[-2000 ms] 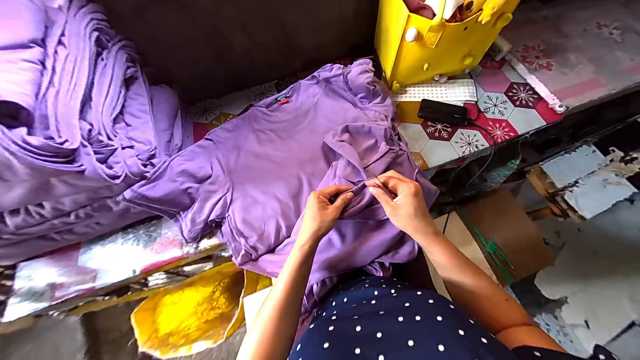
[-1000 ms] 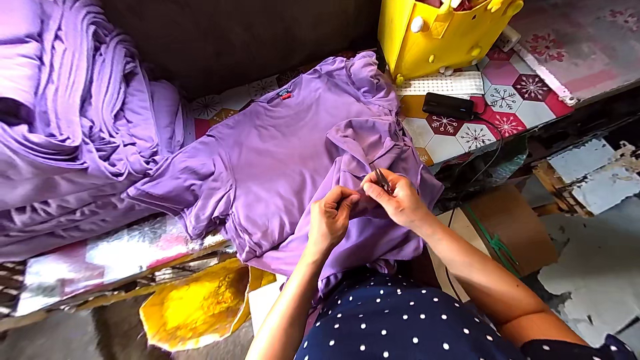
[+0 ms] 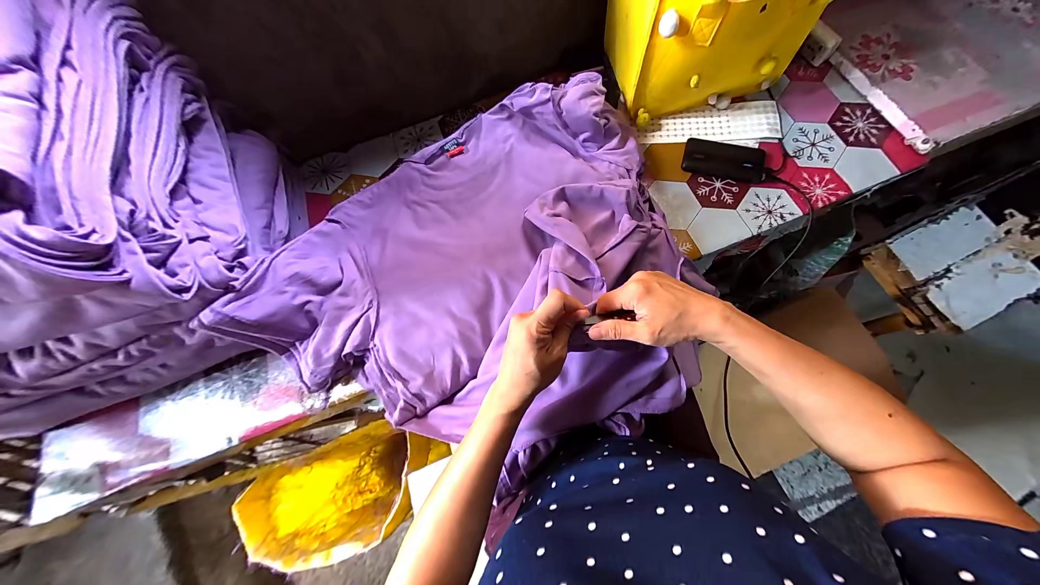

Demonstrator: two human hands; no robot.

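A purple shirt (image 3: 455, 236) lies spread over the table edge and my lap, with its neck label at the far side. My left hand (image 3: 540, 337) pinches a fold of it between thumb and fingertips. Close beside it, my right hand (image 3: 650, 313) grips a small dark metal tool (image 3: 613, 315), perhaps thread snips, whose tip touches the pinched cloth. The fingers hide most of the tool.
A tall pile of purple garments (image 3: 122, 211) stands at the left. A yellow container (image 3: 707, 57), a black power bank (image 3: 723, 160) with a cable and a white strip (image 3: 707, 123) are at the back right. Below the table hangs a yellow sack (image 3: 325, 496).
Two seconds ago both hands were at the cloth with no tool plainly visible; a dark tool now shows in my right hand. The shirt lies much as before.
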